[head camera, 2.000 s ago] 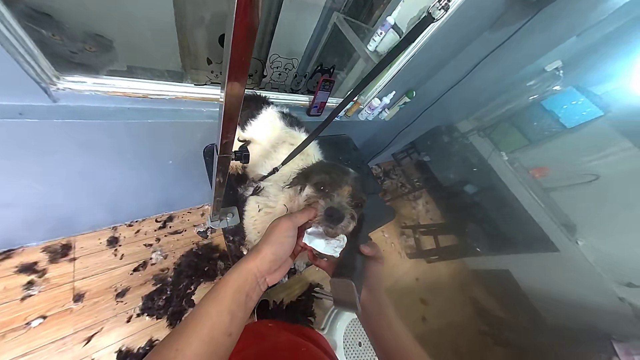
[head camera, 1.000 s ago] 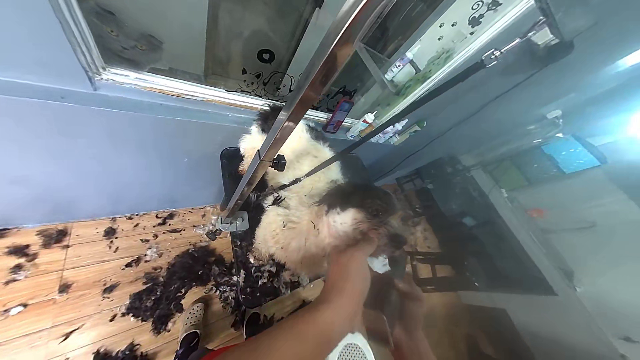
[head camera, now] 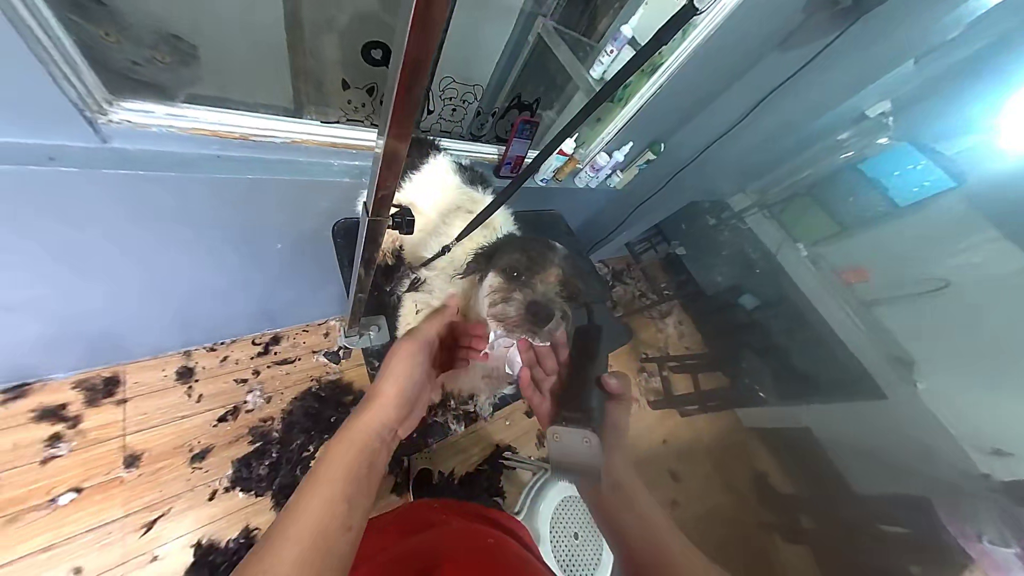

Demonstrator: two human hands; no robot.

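Note:
A black-and-white dog (head camera: 456,208) is on the black grooming table (head camera: 552,228), its dark head facing me. A black strap (head camera: 560,140) runs from its neck area up to the right. My left hand (head camera: 428,356) is spread by its chest, with nothing gripped and its fingertips close to a crumpled white tissue or wipe (head camera: 506,352) under the chin. My right hand (head camera: 548,380) holds a black hair clipper (head camera: 582,384), its metal blade (head camera: 574,454) pointing towards me. The fingertips of that hand touch the white piece.
A metal post (head camera: 392,160) rises at the table's left side. Bottles (head camera: 592,170) and a phone (head camera: 518,148) stand on the window ledge. Dark hair clumps (head camera: 304,436) litter the wooden floor. A white perforated stool seat (head camera: 574,532) is below the clipper.
My left hand has come away from the dog's muzzle area, where it was one second ago. The dog's head, turned to the right then, faces me now.

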